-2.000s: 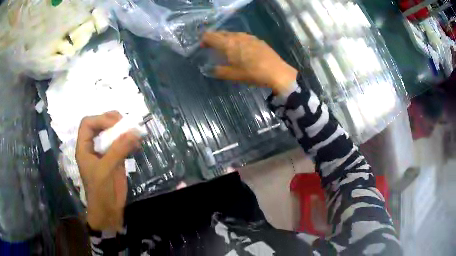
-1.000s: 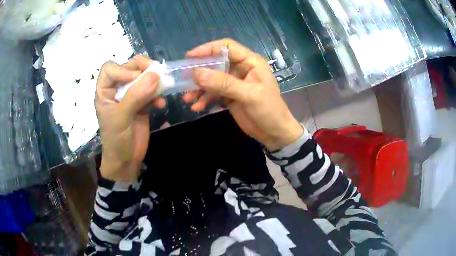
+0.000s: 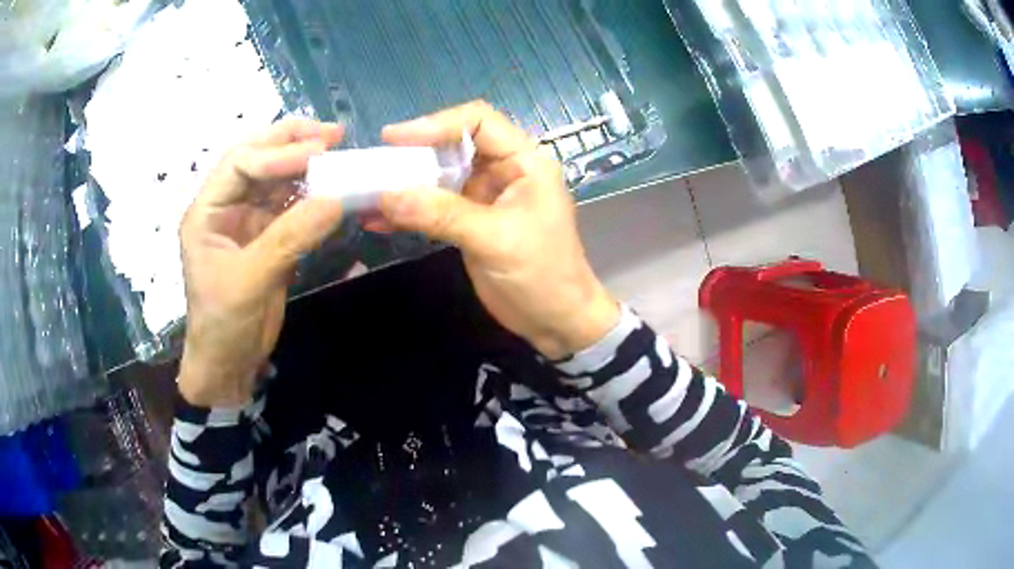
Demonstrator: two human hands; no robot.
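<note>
A white unit lies level between my two hands, in front of my body. A clear sleeve surrounds it and sticks out past its right end, with an open flap there. My left hand grips the left end with thumb and fingers. My right hand grips the right end, thumb below and fingers above. The fingertips hide both ends in part.
A heap of small white pieces lies at left, with stacked clear trays beyond. The ribbed middle tray is behind my hands. A filled blister tray lies at right. A red stool stands on the floor.
My right hand has come from over the middle tray to my left hand with a clear sleeve. The white unit, partly outside the sleeve a second ago, now sits inside it.
</note>
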